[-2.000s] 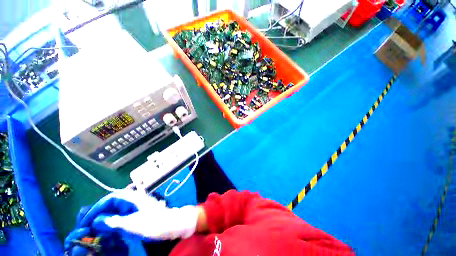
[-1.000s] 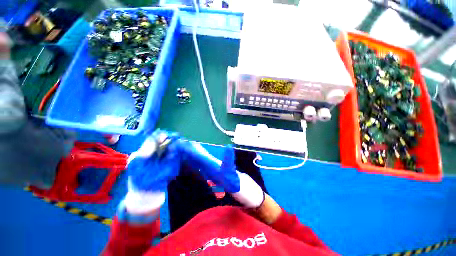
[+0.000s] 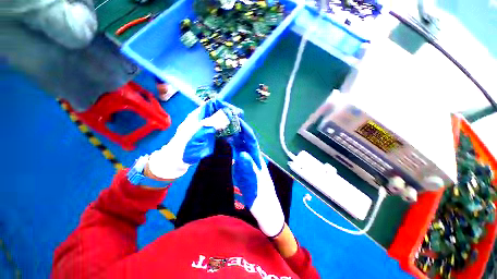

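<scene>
A small green circuit board (image 3: 231, 126) is held above my lap, just in front of the blue bin's near corner. My left hand (image 3: 191, 139), in a white glove with blue palm and fingers, grips it from the left. A small white piece (image 3: 217, 119) shows at the board's left end by my left fingers. My right hand (image 3: 252, 173), in the same kind of glove, has its fingertips at the board's right side. The fingers partly hide the board.
A blue bin (image 3: 155, 68) of boards lies ahead. One board (image 3: 262, 92) lies on the green mat. To the right are a white power strip (image 3: 332, 184), an instrument (image 3: 376, 136) with yellow digits, a looped cable (image 3: 340, 228) and an orange-red bin (image 3: 414, 229). A red stool (image 3: 128, 117) and another person's sleeve (image 3: 57, 27) are left.
The view has turned, so the bench now runs diagonally. My hands have come together at the board, which now shows clearly between them; my right hand was apart from it a second ago.
</scene>
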